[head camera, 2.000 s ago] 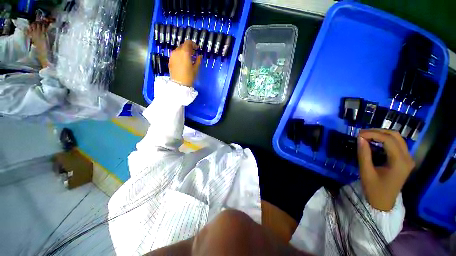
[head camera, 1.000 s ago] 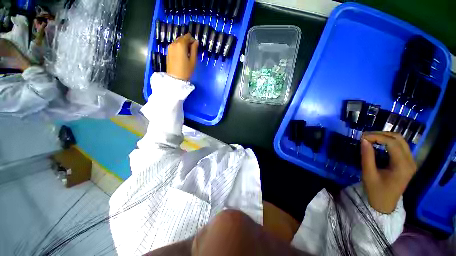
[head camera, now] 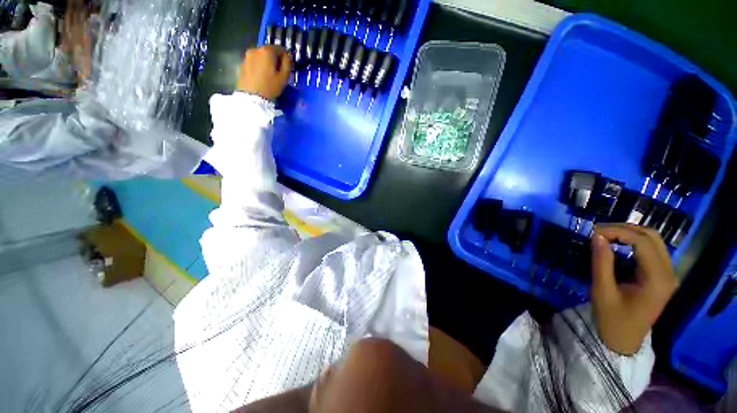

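Observation:
My left hand (head camera: 265, 71) is over the left edge of the left blue tray (head camera: 330, 161), fingers bent down at the end of a row of black housings with silver rods (head camera: 343, 60); its fingertips are hidden, so I cannot tell if it holds one. My right hand (head camera: 634, 278) is over the lower right of the right blue tray (head camera: 541, 137), thumb and forefinger close together beside black housings. Whether something is between them is unclear. Squarer black housings (head camera: 582, 190) lie near it in that tray.
A clear plastic box (head camera: 452, 81) with small green boards (head camera: 443, 135) stands between the trays. Crinkled clear bags (head camera: 149, 60) lie at far left beside another worker's white sleeve (head camera: 40, 137). Another blue tray (head camera: 701, 343) is at the right edge. A brown box (head camera: 121, 254) is on the floor.
My left hand has moved left along the row to the tray's left edge, uncovering housings it had covered. My right hand stays about where it was. The view has shifted slightly.

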